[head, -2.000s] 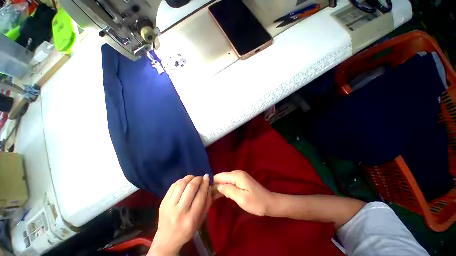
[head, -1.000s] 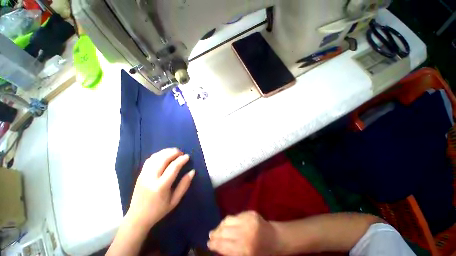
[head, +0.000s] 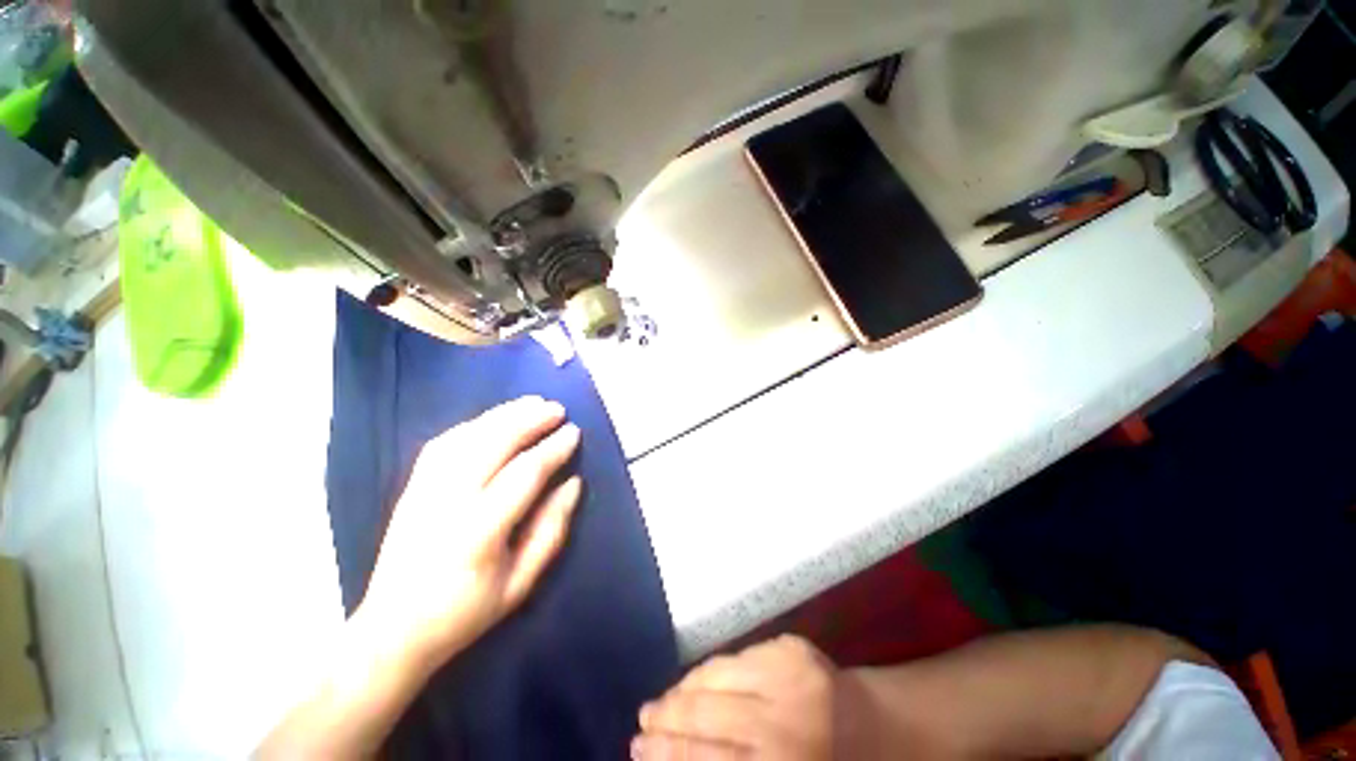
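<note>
The navy panel (head: 595,595) lies on the white sewing table, its far end under the lit head of the sewing machine (head: 446,193). The presser foot (head: 553,345) is at the panel's right edge. My left hand (head: 483,513) lies flat on the panel, fingers a little apart, just in front of the foot. My right hand (head: 744,706) is curled at the panel's right edge near the table's front; its fingertips and what they hold are not clear. The panel's near end is cut off by the lower edge.
A smartphone (head: 866,223) lies on the machine bed. Small hand tools (head: 1063,205) and black-handled scissors (head: 1257,171) lie to its right. A lime-green holder (head: 176,283) stands left of the needle. An orange-red basket (head: 1309,320) with navy pieces is at the right. Red cloth (head: 892,607) shows below the table.
The view has moved closer to the machine. My left hand has gone from the panel's near edge onto the panel, then nearer the foot. My right hand stays near the panel's right edge.
</note>
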